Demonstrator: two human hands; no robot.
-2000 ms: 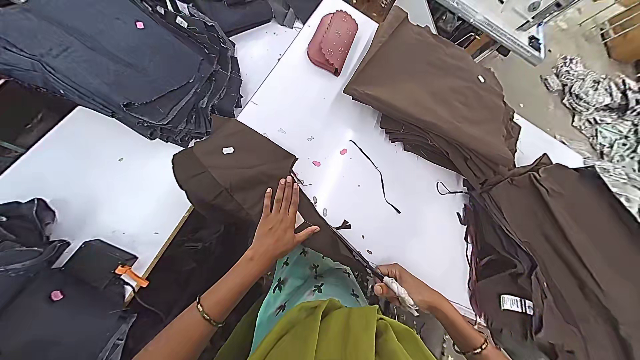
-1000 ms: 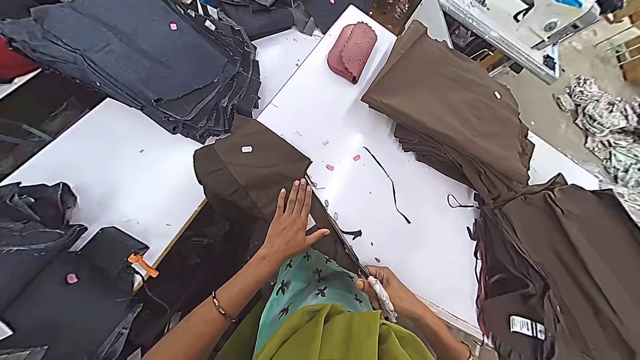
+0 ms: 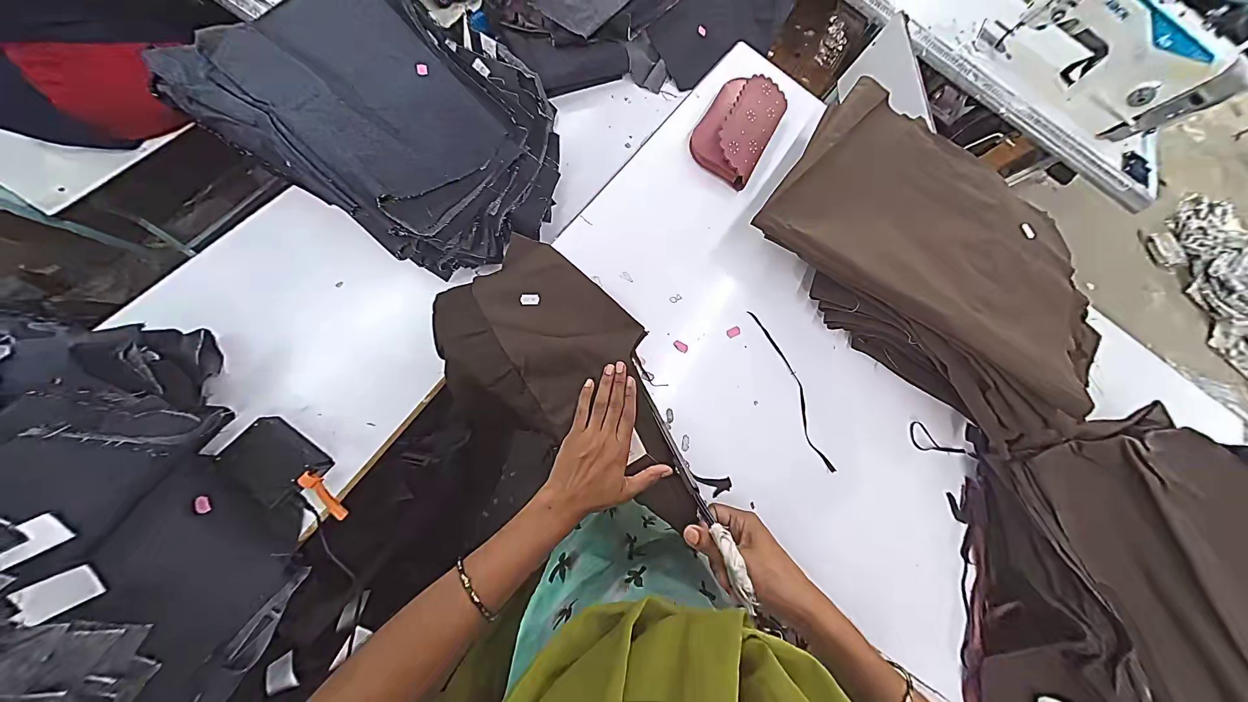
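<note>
A dark brown fabric piece (image 3: 556, 331) with a small white sticker lies across the table edge before me. My left hand (image 3: 604, 448) rests flat on it, fingers extended and slightly apart, beside the fabric's right edge. My right hand (image 3: 746, 546) is closed around the handle of scissors (image 3: 723, 546), wrapped in white cloth. The blades run along the fabric's right edge; whether they are apart is hard to tell. A thin black strip (image 3: 795, 390) and small pink stickers (image 3: 733, 332) lie on the white tabletop (image 3: 848, 546) to the right.
Brown fabric stacks (image 3: 926, 234) lie at right, dark blue-grey ones (image 3: 361, 127) at upper left. A pink purse (image 3: 738, 132) sits at the table's far end. Dark cloth (image 3: 117, 507) and a black object with an orange clip (image 3: 322, 495) are at left. A sewing machine (image 3: 1111, 58) stands upper right.
Both hands keep nearly the same places relative to the brown fabric, the left flat and the right on the scissors. The view has shifted somewhat.
</note>
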